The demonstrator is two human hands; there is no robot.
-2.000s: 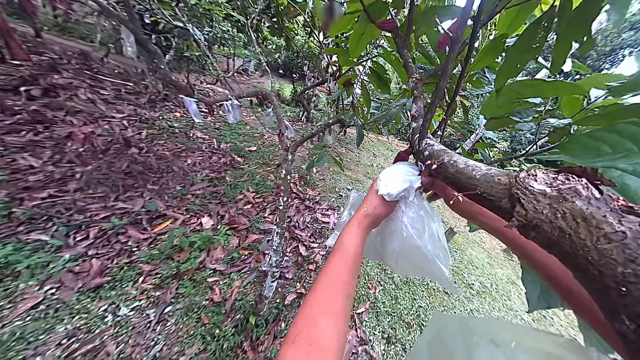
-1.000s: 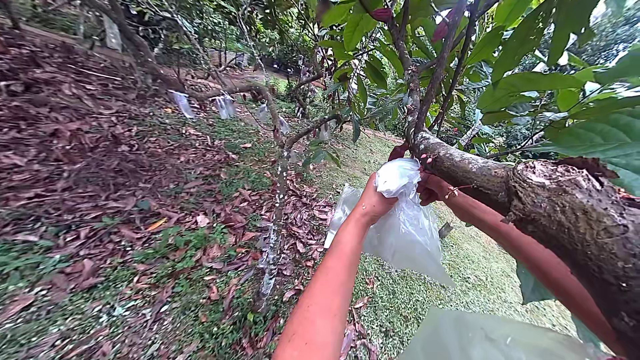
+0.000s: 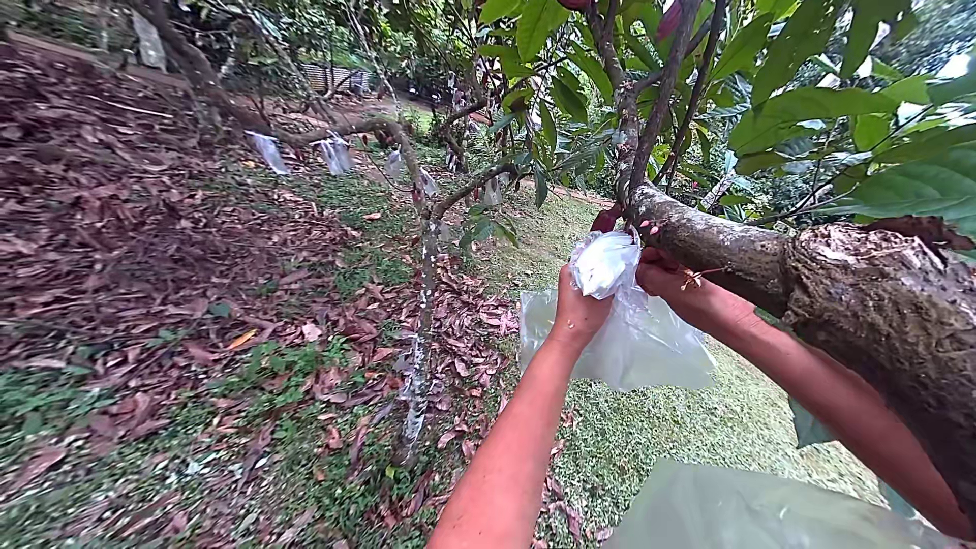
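Just under a thick tree branch, my left hand grips the bunched top of a clear plastic bag, whose lower part hangs loose. A dark red cacao pod shows right above the bunched plastic. My right hand is on the other side of the bunch, close against the underside of the branch; its fingertips are partly hidden, so what they hold is unclear. Small pink flower buds grow on the bark near it. More clear plastic sheeting shows at the bottom right.
The rough, cut branch stub rises at the right, over my right forearm. Large green leaves hang at upper right. A thin trunk stands left of my arms. Plastic bags hang from a farther branch; dry leaves cover the slope.
The loose part of the plastic bag has spread and shifted its hang beneath my hands. Both hands stay at the bunched plastic beside the branch.
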